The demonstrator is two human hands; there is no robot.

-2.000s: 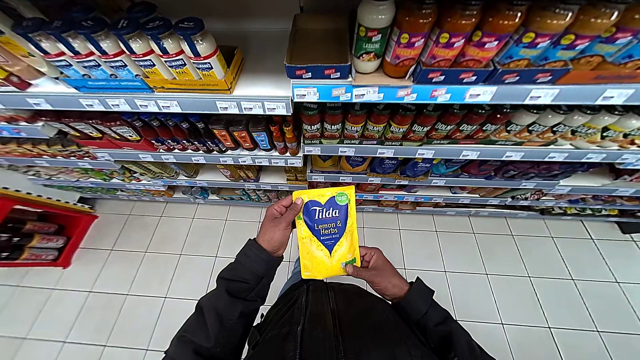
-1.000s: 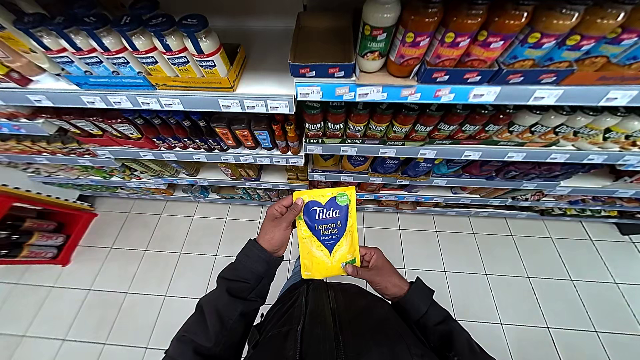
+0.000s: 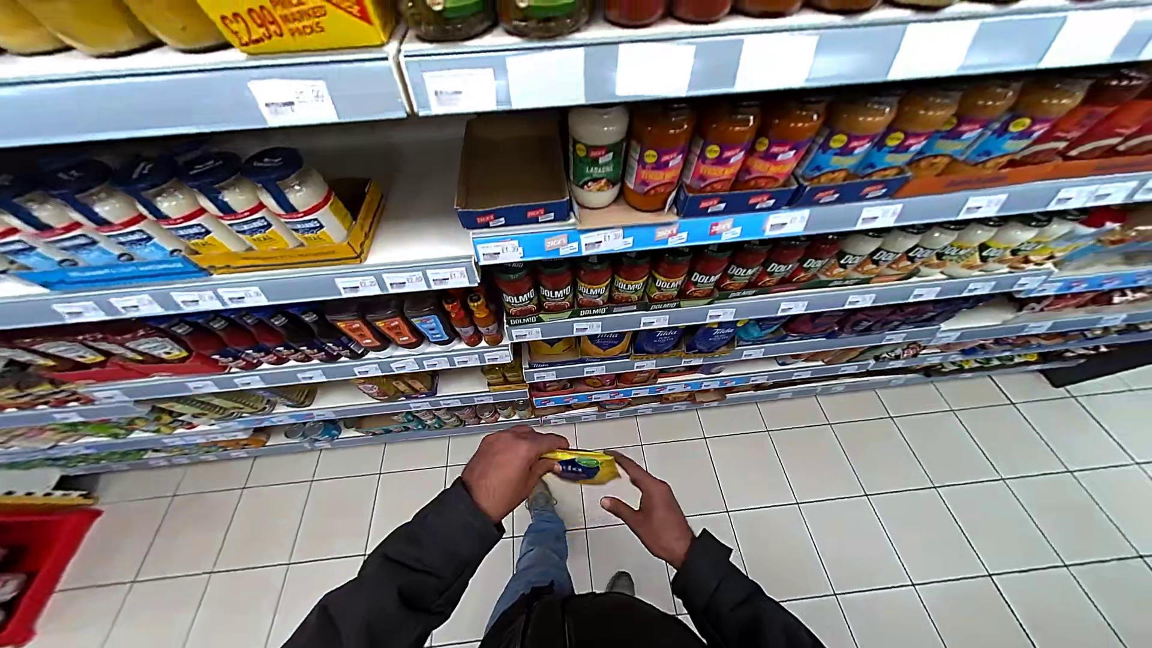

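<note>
A yellow and blue Tilda rice pouch (image 3: 583,467) is in front of my body, tilted so that its face shows foreshortened. My left hand (image 3: 513,470) grips the pouch at its left end. My right hand (image 3: 655,511) is at the pouch's right end, thumb and fingers apart, fingertips close to or touching its edge. Beyond my hands, similar Tilda pouches (image 3: 660,340) stand on a lower shelf, below a row of Dolmio sauce jars (image 3: 669,277).
Grocery shelves span the view ahead. An opened cardboard tray (image 3: 513,166) sits beside sauce jars (image 3: 655,157); mayonnaise bottles (image 3: 297,198) stand to the left. A red crate (image 3: 54,549) is at the lower left. Tiled floor (image 3: 810,486) lies around my feet.
The pouch, earlier held upright facing me by both hands, is now tipped toward flat. My right thumb has come off it and those fingers have spread. The view has shifted, showing a higher shelf.
</note>
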